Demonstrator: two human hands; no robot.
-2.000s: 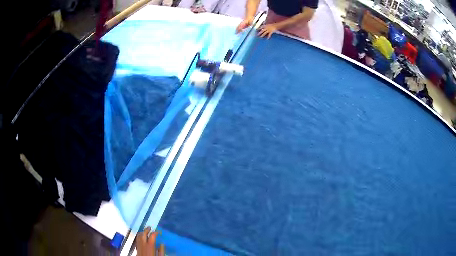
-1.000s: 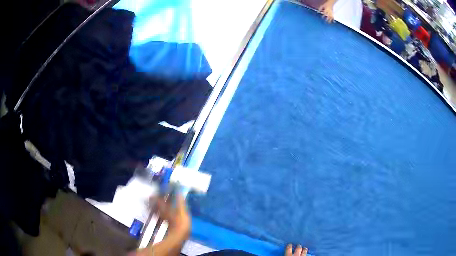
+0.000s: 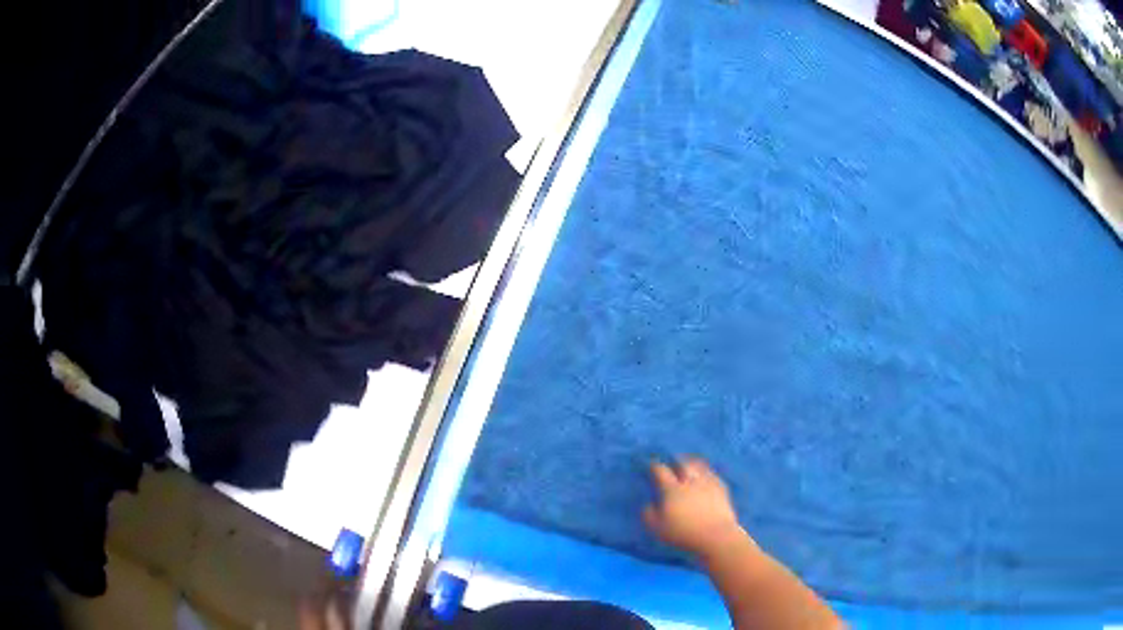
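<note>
Blue sheer fabric (image 3: 788, 332), with a darker tone showing through, lies spread right of the rail. The long pale end rail (image 3: 474, 326) crosses the table beside it. My right hand (image 3: 692, 505) rests on the fabric near its near edge, fingers slightly bent, holding nothing visible. My left hand (image 3: 323, 612) is blurred and cut off by the bottom edge, beside the rail's near end; its grip cannot be told. Small blue pieces (image 3: 347, 550) sit at the rail's near end. A bright blue strip (image 3: 554, 550) shows along the near edge.
Crumpled black fabric (image 3: 271, 209) lies left of the rail, partly over the white table (image 3: 351, 431). A thin pale curved bar (image 3: 105, 129) crosses above it. Tan floor (image 3: 203, 529) shows at lower left. Coloured cloth piles (image 3: 1022, 49) are at upper right.
The blurred white-and-blue device slid along the rail to its near end and is no longer seen. The black fabric spread toward the rail. My right hand moved onto the blue fabric. The other person left view.
</note>
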